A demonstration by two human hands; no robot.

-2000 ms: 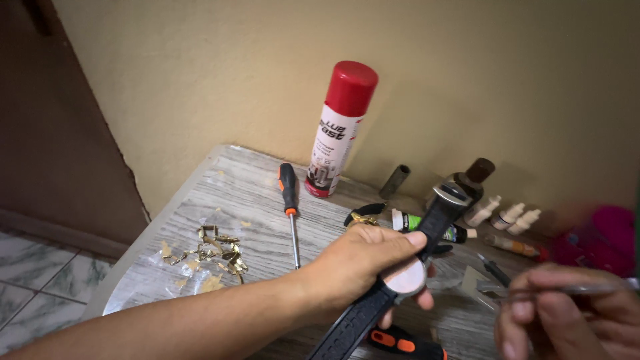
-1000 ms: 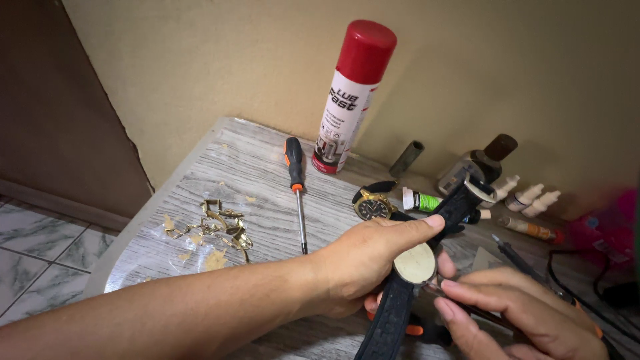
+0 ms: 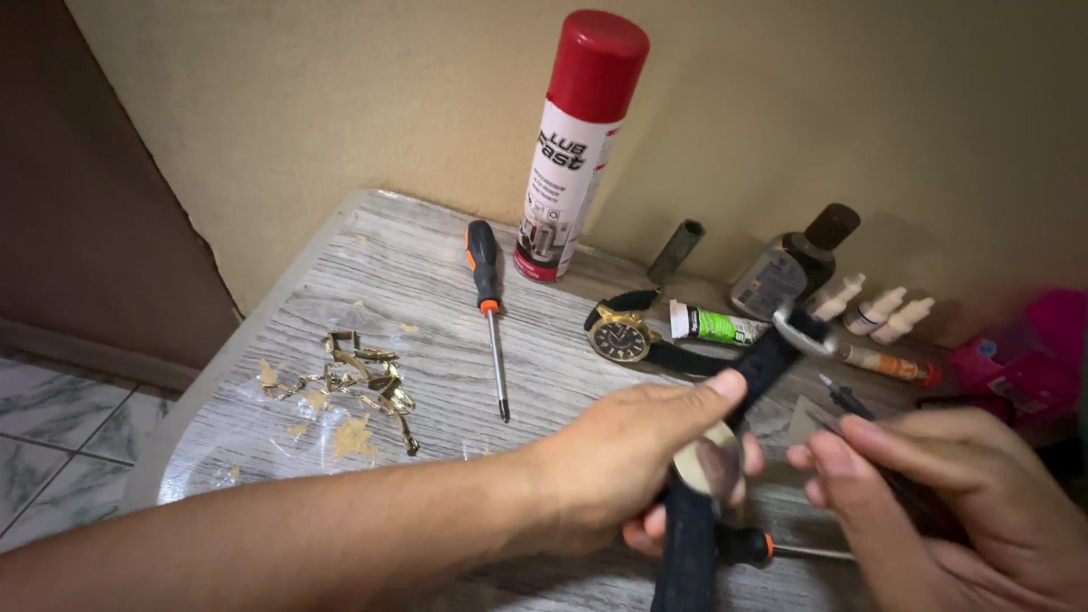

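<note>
My left hand (image 3: 646, 450) grips a wristwatch (image 3: 710, 459) with a black strap and a silver buckle, its round metal case back facing up. To the right of the watch, and apart from it, my right hand (image 3: 918, 501) pinches a thin, dark tool (image 3: 824, 420) whose kind I cannot tell. Beyond my left hand lies a gold watch (image 3: 620, 336) with a black dial and strap. Below the held watch is a second screwdriver (image 3: 748, 545), partly hidden. A black and orange screwdriver (image 3: 484, 297) rests left of the spray can.
A red-capped spray can (image 3: 578, 153) stands by the wall. Gold-coloured metal links (image 3: 374, 374) lie at left on the wood-grain table (image 3: 442, 238). Along the back are a dark tube (image 3: 677, 251), a green and white tube (image 3: 714, 325), a dark bottle (image 3: 786, 272) and small dropper bottles (image 3: 875, 311).
My right hand has drawn back to the right from the watch, where it was one second ago. The left hand keeps its hold on the watch.
</note>
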